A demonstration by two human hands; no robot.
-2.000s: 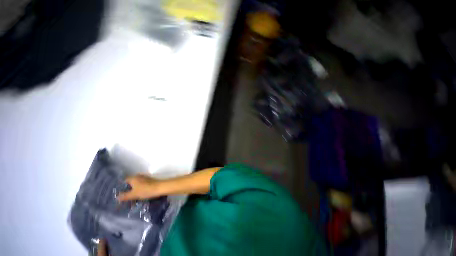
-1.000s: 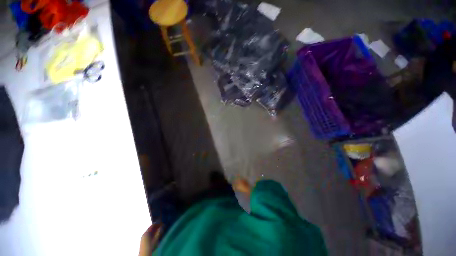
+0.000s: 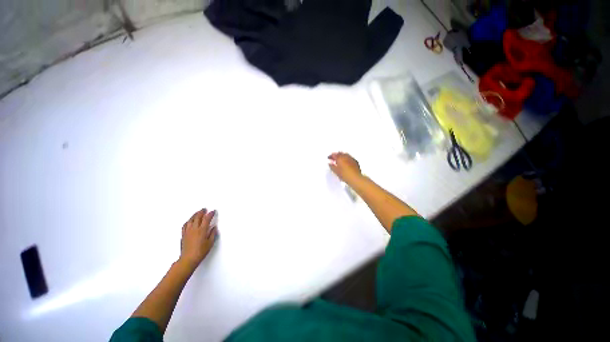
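Observation:
My left hand (image 3: pixel 198 237) is low over the white table (image 3: pixel 267 234), left of centre, with its fingers slightly apart and nothing seen in it. My right hand (image 3: pixel 344 165) is further forward and to the right, its fingers bent. A pale spot shows at its fingertips, but I cannot tell if it holds anything. A small narrow item, perhaps thread snips (image 3: pixel 350 192), lies beside my right wrist. A dark suit jacket (image 3: pixel 308 43) lies at the table's far side. A flat stack of clear polybags (image 3: pixel 409 117) lies to the right.
A yellow packet (image 3: pixel 465 120) and black-handled scissors (image 3: pixel 459 155) lie at right. Small red-handled scissors (image 3: pixel 433 44) lie farther back. Red cloth (image 3: pixel 505 87) and blue cloth pile up at the far right corner. A black phone (image 3: pixel 34 272) lies at left. A stool (image 3: pixel 522 199) stands beyond the edge.
The view has swung from the floor and crates back to the table. Both hands are now over the table. The bagged jacket seen two seconds ago under my hands is out of view.

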